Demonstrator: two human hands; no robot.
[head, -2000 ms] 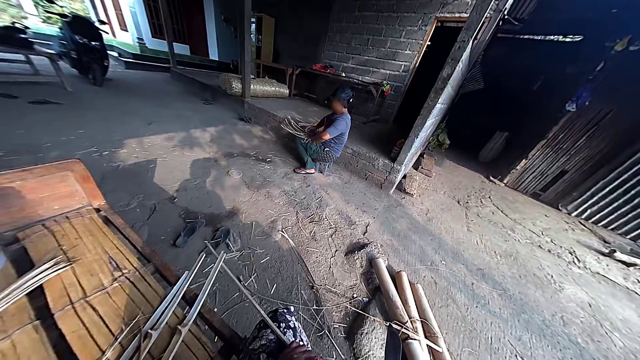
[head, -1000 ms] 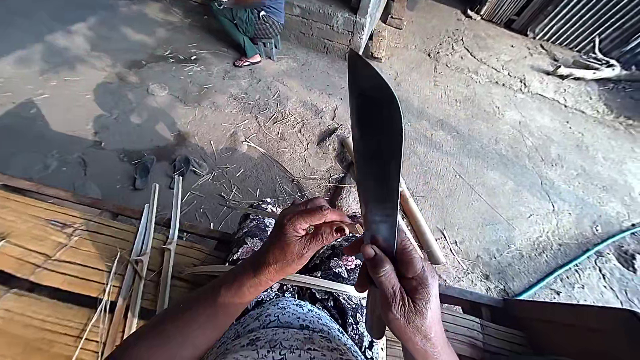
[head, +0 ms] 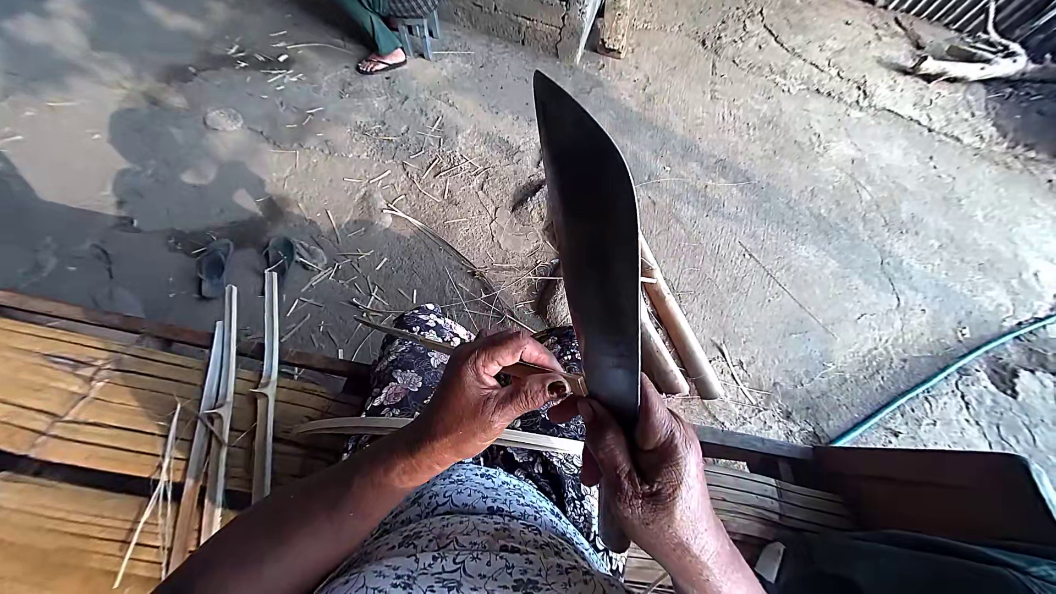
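My right hand [head: 648,462] is closed around the handle of a machete [head: 596,223], its broad dark blade pointing up and away from me. Between the thumb and fingers of my left hand [head: 495,388] is a thin bamboo strip [head: 425,338], one end near the base of the blade. A second, pale strip [head: 363,425] lies across my lap, passing behind my left hand. Several split bamboo strips [head: 266,396] rest on the bamboo slat bench [head: 74,396] at my left.
Bamboo poles [head: 681,330] lie on the ground ahead, among scattered shavings. Sandals [head: 214,268] are on the ground beyond the bench. A person's foot in a flip-flop [head: 381,62] shows beside a stool [head: 421,33]. A green hose [head: 940,379] runs at right.
The view has tilted down since two seconds ago, bringing both hands and the machete into sight. Since one second ago, my left hand has moved only slightly, and the machete stays upright.
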